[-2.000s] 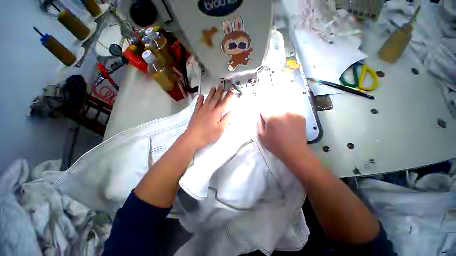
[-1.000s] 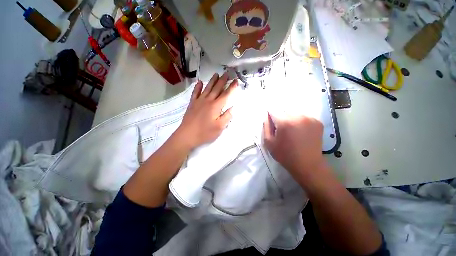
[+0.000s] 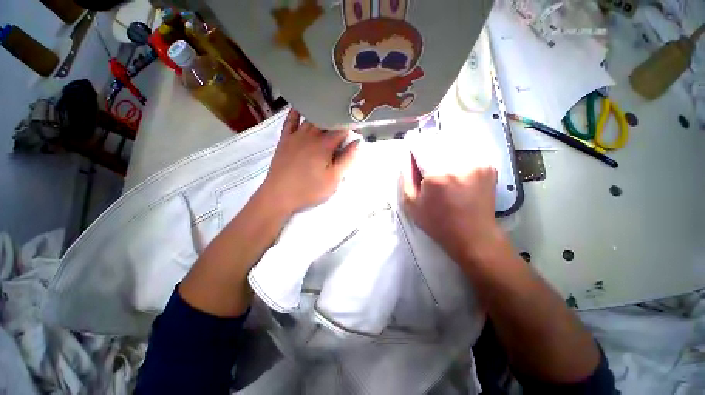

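A white garment (image 3: 232, 181) with dark topstitching lies over the table's front and runs up under the pale head of the sewing machine (image 3: 309, 85). My left hand (image 3: 305, 166) lies on the cloth at the left of the needle area, fingers bent, thumb toward the glare. My right hand (image 3: 452, 197) is curled at the right of the needle area, its fingers closed on the cloth. Strong glare hides the cloth edge between my hands, and the needle and presser foot cannot be made out. A folded flap hangs below my left hand.
Silver bed plate (image 3: 501, 146) at right. Green-and-yellow snips (image 3: 611, 123), a thin black stick (image 3: 576, 144), paper (image 3: 533, 69) and a tan oil can (image 3: 661, 69) lie beyond it. Bottles (image 3: 212, 85) stand left of the head. Heaps of white garments (image 3: 46, 347) lie at both lower sides.
The view has moved closer to the machine head. My left hand's fingers have gone from flat and spread to more bent, slightly left. My right hand stays curled at the cloth.
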